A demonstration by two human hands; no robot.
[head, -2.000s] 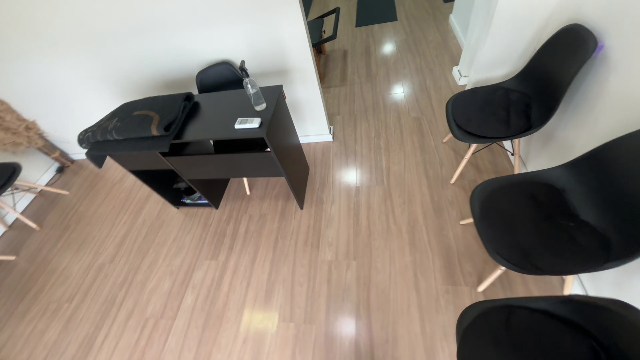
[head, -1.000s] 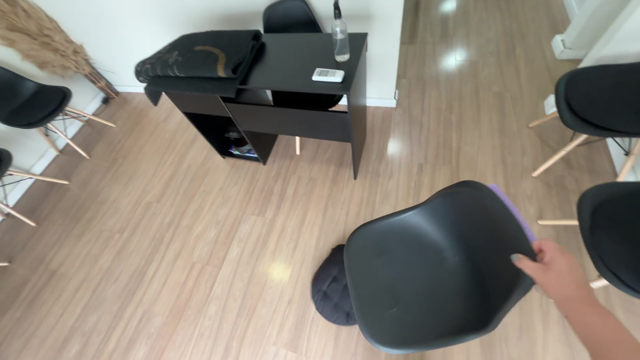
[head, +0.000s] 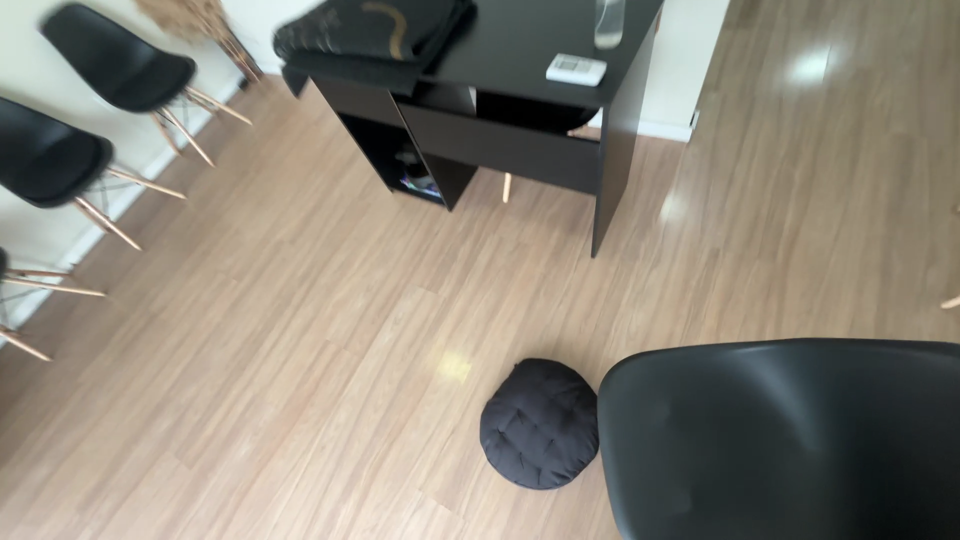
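Neither of my hands shows in the head view at this moment. A black moulded chair [head: 787, 442] fills the lower right, its bare seat shell facing me and its right and lower parts cut off by the frame. Just left of its edge, a round dark tufted seat cushion [head: 540, 424] lies on the wood-look floor [head: 337, 360]. Whether the chair touches the cushion I cannot tell.
A black desk [head: 517, 154] stands at the top, bearing a folded black cloth [head: 352, 37], a white remote control [head: 576, 70] and a clear bottle [head: 609, 22]. Black chairs with wooden legs [head: 124, 60] line the left wall near dried pampas grass [head: 202, 26].
A second ago a hand gripped the black chair's edge; that hand is now out of view. The cushion shows more fully beside the chair. The view has swung left and down.
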